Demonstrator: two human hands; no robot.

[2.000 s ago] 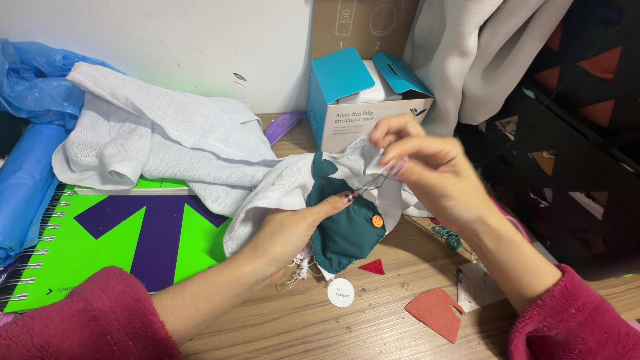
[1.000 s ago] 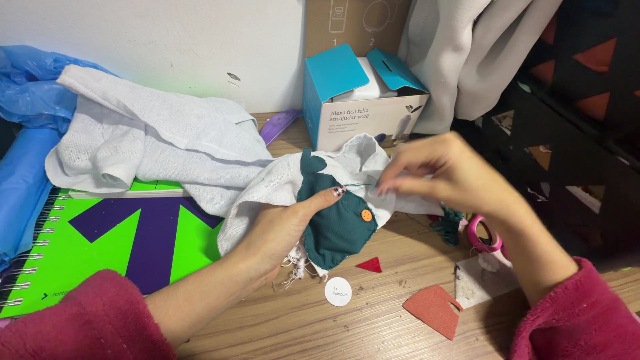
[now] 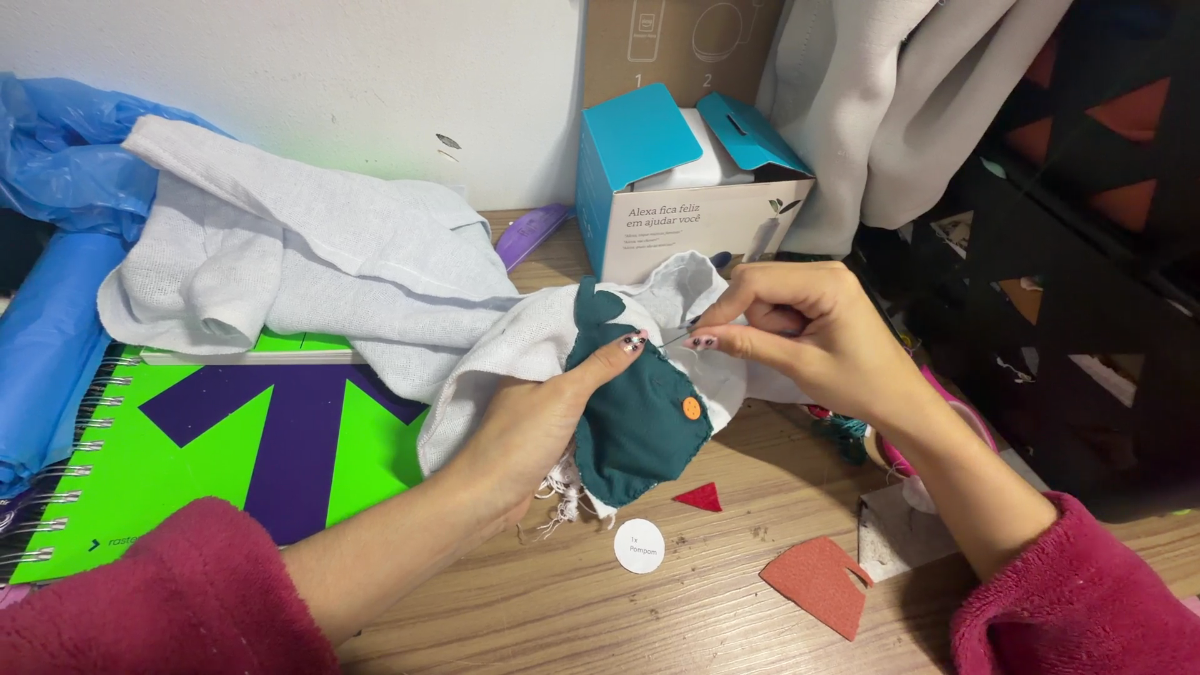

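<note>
A white woven cloth (image 3: 375,272) lies across the left and centre, with a dark green fabric piece (image 3: 637,431) on it, shaped like a fish or whale. Stitches run along the green edge, and an orange button (image 3: 691,408) sits near its right side. My left hand (image 3: 534,427) grips the cloth and the green piece, thumb on top. My right hand (image 3: 797,328) pinches a thin dark thread or needle at the upper edge of the green piece; which of the two is not clear.
A spiral notebook (image 3: 197,441) lies under the cloth. Behind stands an open blue and white box (image 3: 694,220) beside a purple tool (image 3: 532,234). A red felt triangle (image 3: 700,497), a white round tag (image 3: 639,547) and an orange felt piece (image 3: 820,586) lie in front. A black perforated crate (image 3: 1041,281) stands right.
My right hand has come down and in to the edge of the green piece, its fingertips now close to my left thumb. My left hand keeps its hold on the cloth.
</note>
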